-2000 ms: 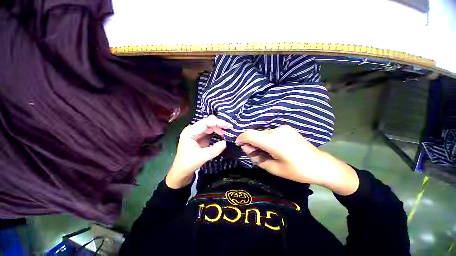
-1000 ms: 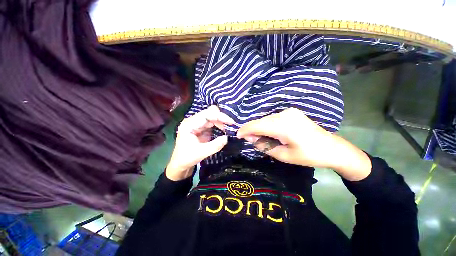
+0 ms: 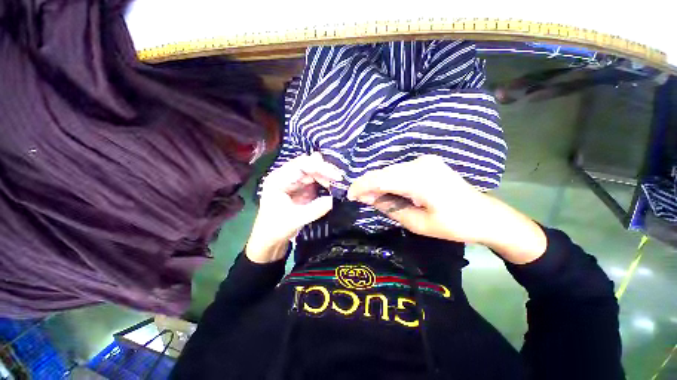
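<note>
A navy-and-white striped garment (image 3: 430, 133) lies bunched on my lap, its far end at the table edge. My left hand (image 3: 289, 204) pinches a small dark part of the garment between thumb and fingers. My right hand (image 3: 423, 197) pinches at the same spot from the right, its fingertips nearly touching the left ones. A dark, partly silvery object, perhaps snips, shows under the curled right fingers. No needle or thread can be made out.
A white table (image 3: 371, 15) with a yellow measuring tape (image 3: 356, 31) along its edge lies ahead. Plum garments (image 3: 96, 178) hang at the left. A blue crate (image 3: 30, 345) is at lower left. A dark metal frame (image 3: 605, 189) and more striped cloth (image 3: 661, 199) are at right.
The view has shifted, so the table edge sits higher in the picture. Both hands stay together at the cloth, with small changes in the fingers.
</note>
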